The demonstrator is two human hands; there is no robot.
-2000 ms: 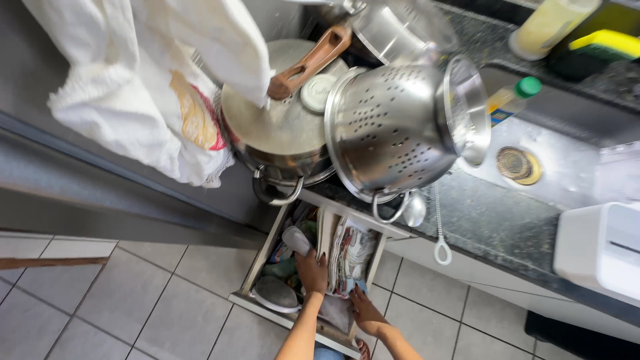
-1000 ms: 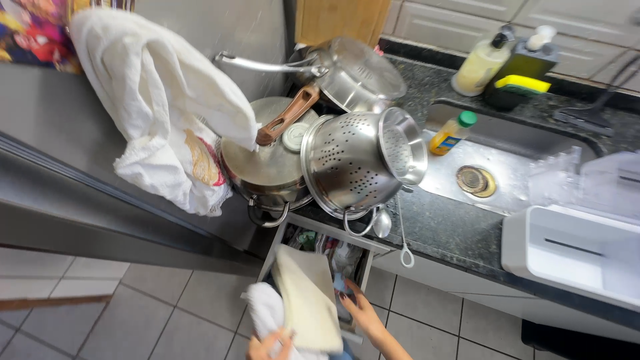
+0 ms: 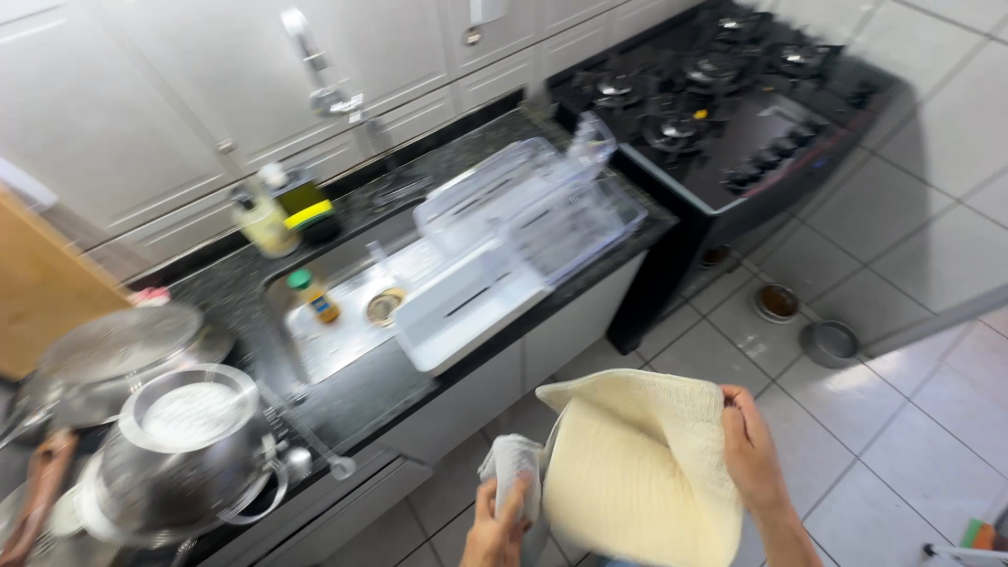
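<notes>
A cream cloth mat (image 3: 642, 472), partly folded open, hangs above the tiled floor at the bottom centre. My right hand (image 3: 752, 457) grips its upper right edge. My left hand (image 3: 500, 512) is closed on a bunched white cloth (image 3: 510, 472), just left of the mat. Whether the left fingers also hold the mat's left edge is not clear. Beyond both hands runs the counter with a steel sink (image 3: 339, 346).
At left, a steel colander (image 3: 181, 465) and a lidded pan (image 3: 118, 346) crowd the counter. A white bin (image 3: 472, 307) and clear plastic bins (image 3: 567, 228) lie across the sink. Right are a gas cooktop (image 3: 709, 102) and floor bowls (image 3: 829, 343).
The view has swung right towards the cooktop. My right hand, earlier at the drawer, now holds the mat's edge. The mat and white cloth have left the drawer area, and the mat is spread wider.
</notes>
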